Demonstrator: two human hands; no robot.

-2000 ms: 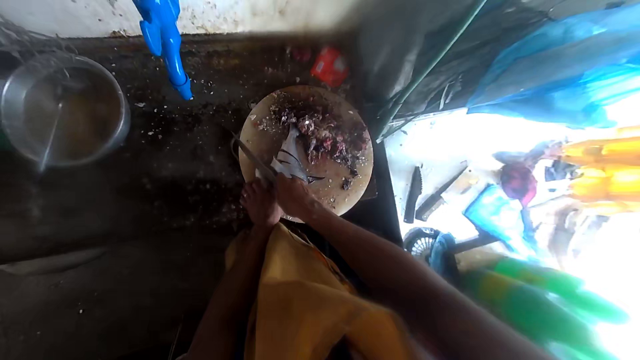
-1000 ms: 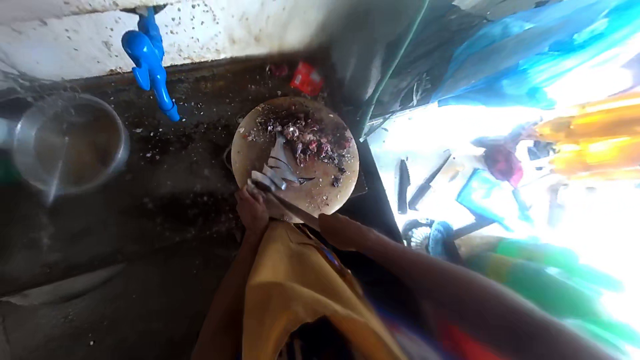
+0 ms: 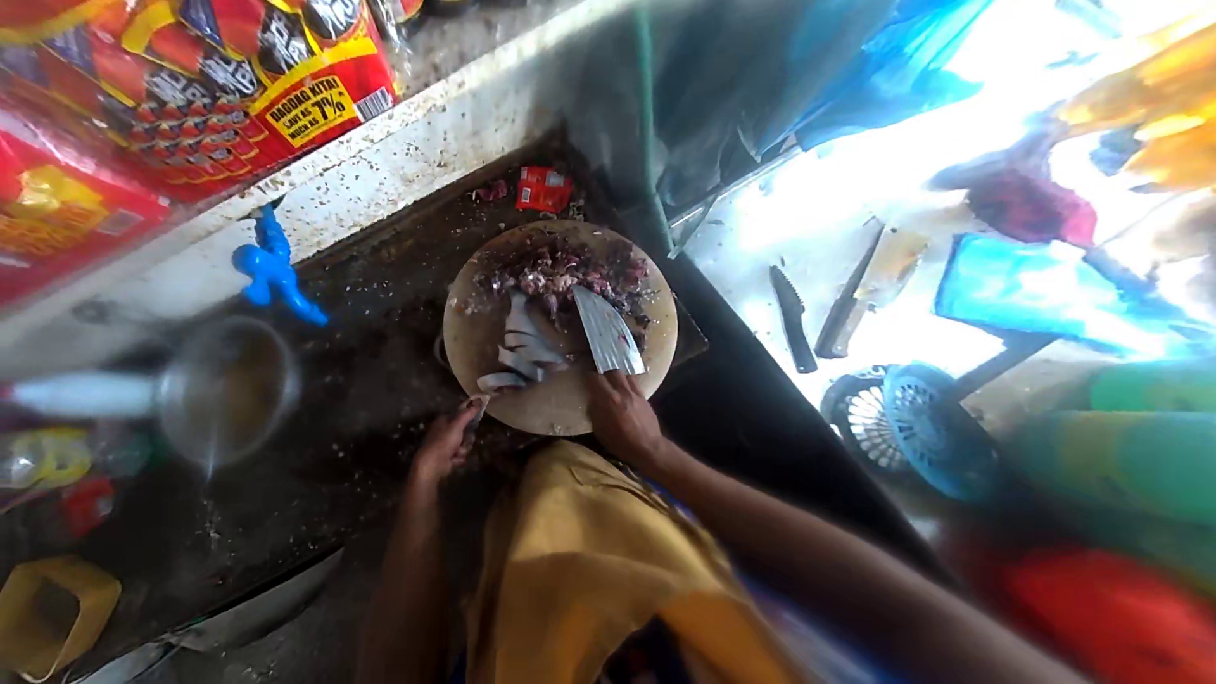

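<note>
A round cutting board (image 3: pixel 560 418) lies on the dark counter in front of me. My right hand (image 3: pixel 622 413) grips a broad-bladed knife (image 3: pixel 606 332), its blade over the board's right half and pointing away from me. At the board's lower left edge, my left hand (image 3: pixel 451 437) has its fingers closed on a small pale piece, which I cannot make out clearly. Sliced pale pieces, perhaps fish (image 3: pixel 524 342), rest left of the blade. Dark red chopped scraps (image 3: pixel 560 271) cover the board's far part.
A blue faucet (image 3: pixel 275 271) juts over the counter, with a round blurred container (image 3: pixel 228 389) at left. Beyond the board lies a small red packet (image 3: pixel 544 189). Several knives, one a serrated knife (image 3: pixel 793 318), and a blue plastic basket (image 3: pixel 936 427) are at right. Red packages (image 3: pixel 237 104) line the ledge.
The knife has moved from the near edge to the board's right half. My left hand has drawn away from the pale pieces to the board's lower left edge. The view takes in more of the ledge.
</note>
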